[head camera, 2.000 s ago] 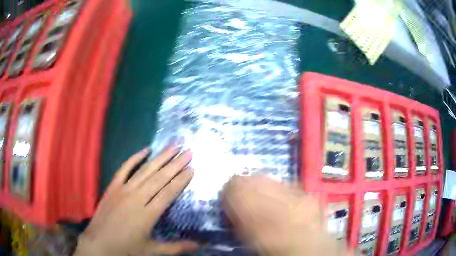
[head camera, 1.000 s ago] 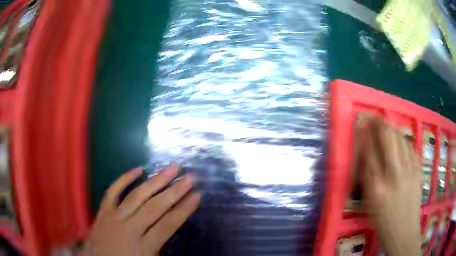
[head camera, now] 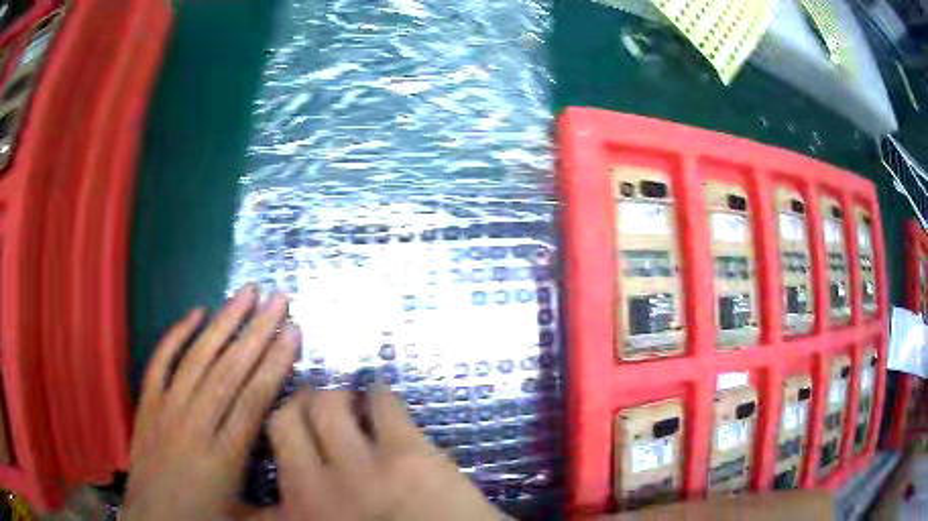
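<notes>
A sheet of small dark square pieces (head camera: 488, 368) lies in front of me, in rows under glare. Crinkled clear film (head camera: 407, 97) stretches away beyond it. My left hand (head camera: 209, 407) lies with fingers spread on the sheet's left edge, holding nothing that I can see. My right hand (head camera: 356, 448) is over the lower left of the sheet, fingers bent down on it beside my left hand. Its fingertips are blurred, and whether they grip a piece cannot be told. Gold phone bodies (head camera: 649, 270) with black camera windows sit in the pockets of the red tray (head camera: 585, 305) at the right.
A stack of red trays (head camera: 87, 244) stands at the left edge, with phones at its far left. The green surface (head camera: 193, 153) shows on both sides of the film. Yellow perforated sheets (head camera: 717, 31) lie at the upper right. A white slip (head camera: 909, 341) is at the right edge.
My right hand has left the red tray's near-left pocket and is back over the sheet beside my left hand. My left hand stays at the sheet's left edge. The view has shifted.
</notes>
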